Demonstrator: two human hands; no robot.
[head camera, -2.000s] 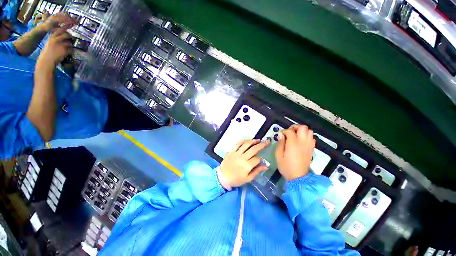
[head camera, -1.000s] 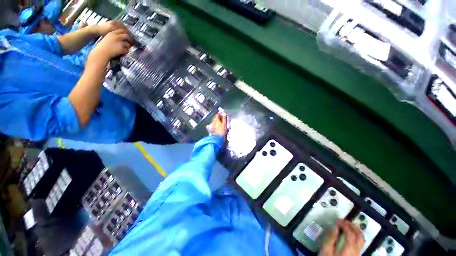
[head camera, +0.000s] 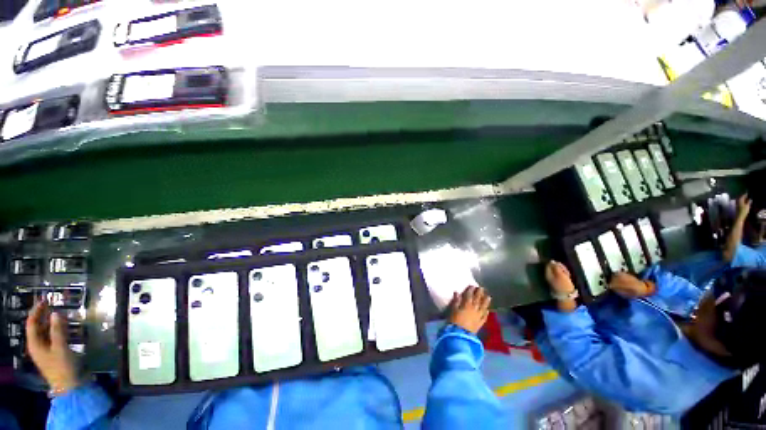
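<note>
A black foam tray (head camera: 244, 327) lies in front of me with a row of pale green phones or back covers (head camera: 276, 319), camera circles at the far end. The leftmost phone (head camera: 152, 327) has a white label on its lower part. My left hand (head camera: 52, 346) is left of the tray, over or beside a clear blister tray; it is blurred, fingers apart, with nothing visible in it. My right hand (head camera: 469, 308) is right of the tray at the bench's near edge, palm down, fingers slightly apart, with no held thing visible.
More phones (head camera: 377, 234) show behind the front tray. A small whitish roll or wad (head camera: 429, 221) lies at its far right. A clear blister tray (head camera: 70, 264) is at left. A worker (head camera: 617, 336) at right has hands at another phone tray (head camera: 568, 249). Black devices (head camera: 168, 87) sit on the white shelf.
The view has swung right and levelled. My right hand has left the phones and is now right of the tray. My left hand remains left of the tray, near the blister tray.
</note>
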